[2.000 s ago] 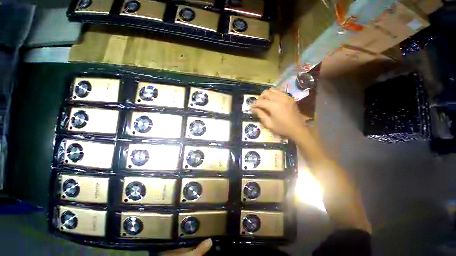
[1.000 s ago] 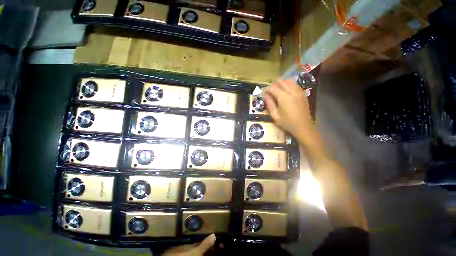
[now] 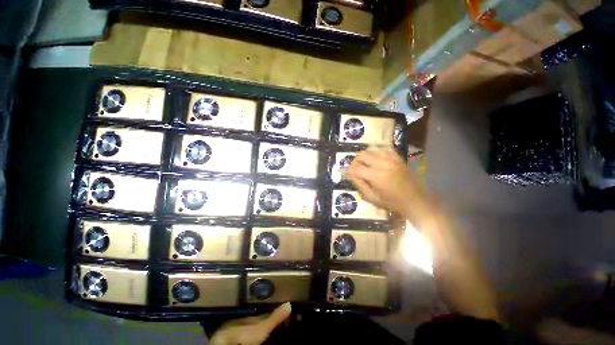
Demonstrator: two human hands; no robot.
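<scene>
A black tray (image 3: 168, 162) fills the middle of the head view, with a gold housing in each pocket, in rows and four columns. Each housing has a round dark-and-silver motif at its left end. My right hand (image 3: 383, 176) is over the housing (image 3: 342, 162) in the right column, second row from the top, its fingertips bunched on that housing. Whether it pinches a wipe is hidden. My left hand (image 3: 251, 329) is at the tray's near edge, cut off by the frame's bottom, thumb on the rim and fingers hidden.
Another black tray of gold housings (image 3: 273, 8) lies beyond a cardboard-coloured board (image 3: 236, 57). A small dark-topped vessel (image 3: 421, 96) stands by the pale post (image 3: 458, 47). Brown cartons (image 3: 533, 40) and a black stack (image 3: 533, 138) are at right.
My right hand has moved from the top housing of the right column down to the one below it. The tray appears slightly higher in view. My left hand stays at the near edge.
</scene>
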